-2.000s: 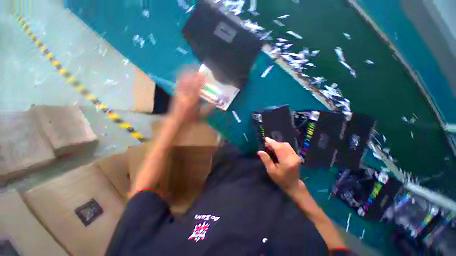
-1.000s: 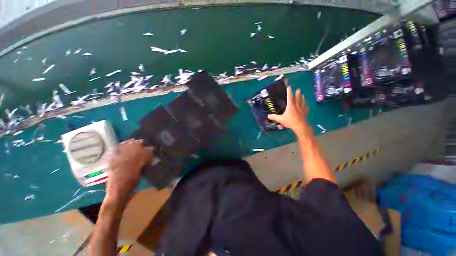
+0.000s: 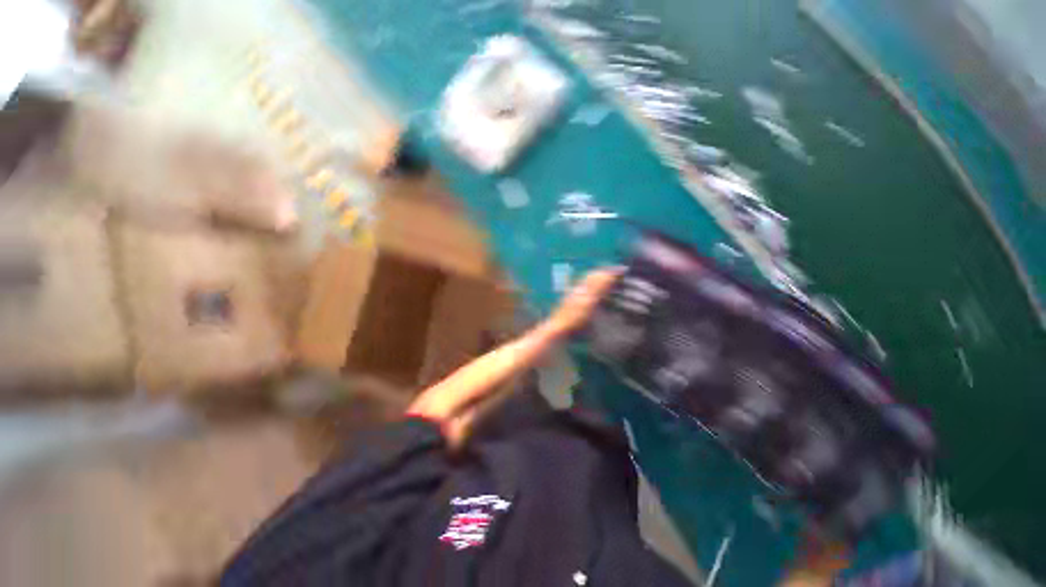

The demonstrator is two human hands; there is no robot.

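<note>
A long row of black product boxes lies slantwise over the green bench, pressed together and strongly blurred. My left hand is at the row's upper left end and grips it. My right hand is a small blurred patch at the row's lower right end, near the picture's bottom edge; its fingers cannot be made out. Whether the row touches the bench cannot be told. The white bench scale stands farther up the bench.
An open brown carton stands beside the bench, left of my left arm. More brown cartons with a dark printed square stand on the floor at left. Yellow-and-black floor tape runs behind. White paper scraps lie along the bench's ridge.
The view has swung round. The black boxes, earlier in a slanted group with one apart at my right hand, now form one long row between my hands. The scale's pan is bare, as before.
</note>
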